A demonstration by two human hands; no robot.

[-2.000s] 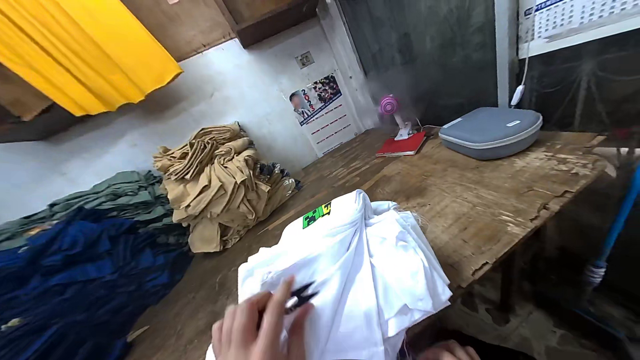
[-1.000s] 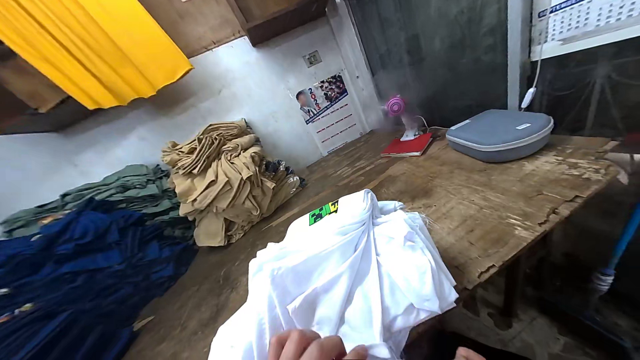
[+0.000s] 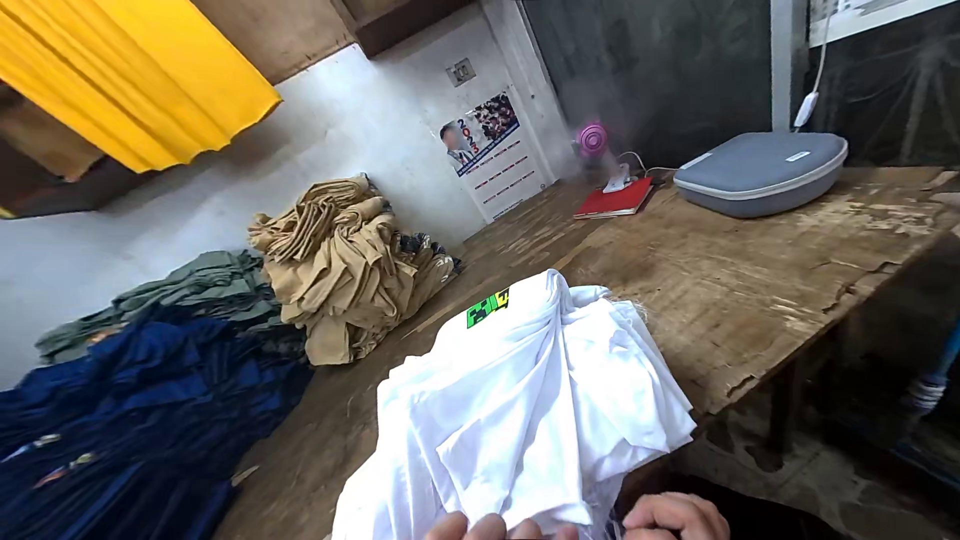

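A pile of white fabric garments (image 3: 517, 405) with a green and yellow print lies across the wooden table near its front edge. At the bottom of the view, the fingertips of my left hand (image 3: 499, 529) rest at the near edge of the white cloth; the rest of that hand is out of frame, so its grip cannot be told. Just right of the cloth is my right hand (image 3: 675, 516), its fingers curled and partly cut off by the frame. Whether it holds anything is hidden. No thread snips show now.
Khaki garments (image 3: 345, 262), navy garments (image 3: 135, 397) and green garments (image 3: 195, 292) are heaped at left. Toward the back of the wooden table (image 3: 720, 277) are a red notebook (image 3: 611, 199), a small pink fan (image 3: 592, 140) and a grey zippered case (image 3: 761, 172). Yellow fabric (image 3: 150, 75) hangs upper left.
Two seconds ago my left hand was over the white cloth with dark thread snips; it has moved down to the bottom edge. More of my right hand shows beside the cloth.
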